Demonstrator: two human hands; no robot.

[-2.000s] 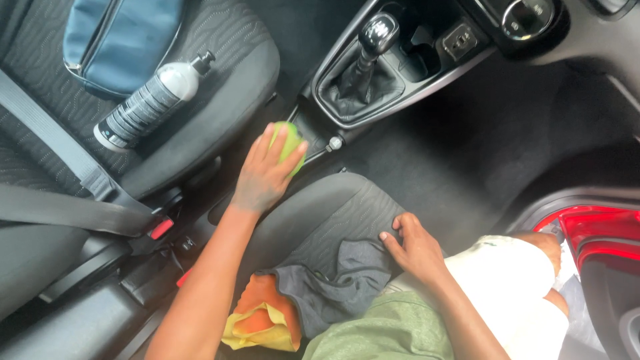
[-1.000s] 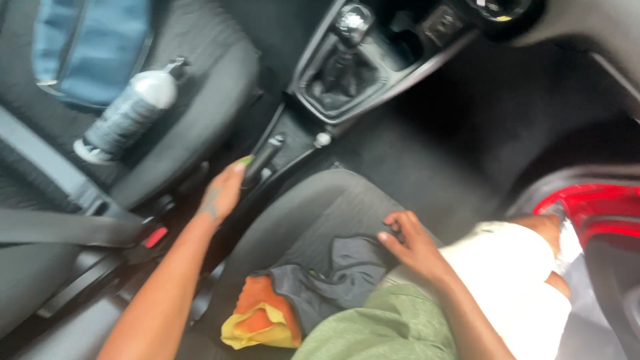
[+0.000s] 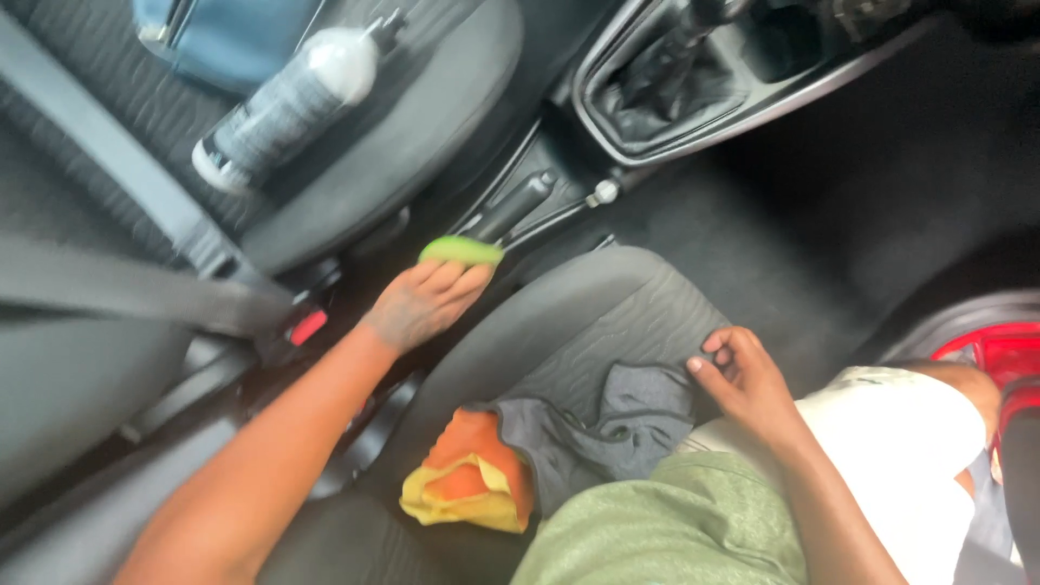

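My left hand (image 3: pixel 426 302) grips a green sponge or pad (image 3: pixel 461 250) at the rear part of the handbrake lever (image 3: pixel 516 205), between the two front seats. Over the near seat, my right hand (image 3: pixel 741 378) holds nothing, its fingers loosely curled and apart. Beside it on that seat lies a crumpled grey cloth (image 3: pixel 597 431), with an orange and yellow cloth (image 3: pixel 471 475) against its left end. A pump bottle (image 3: pixel 288 106) bearing writing lies on the other seat, below a blue pouch (image 3: pixel 236 36).
Ahead is the centre console with the gear lever's boot (image 3: pixel 674 89). A red seat-belt buckle (image 3: pixel 308 327) and grey belt (image 3: pixel 106 138) are at the left. The near seat's cushion (image 3: pixel 626 284) borders the console. A red door sill (image 3: pixel 991 345) shows at the right.
My left hand with the green pad has moved back from the front of the handbrake area, leaving the lever's grip in sight. My right hand has stayed over the near seat.
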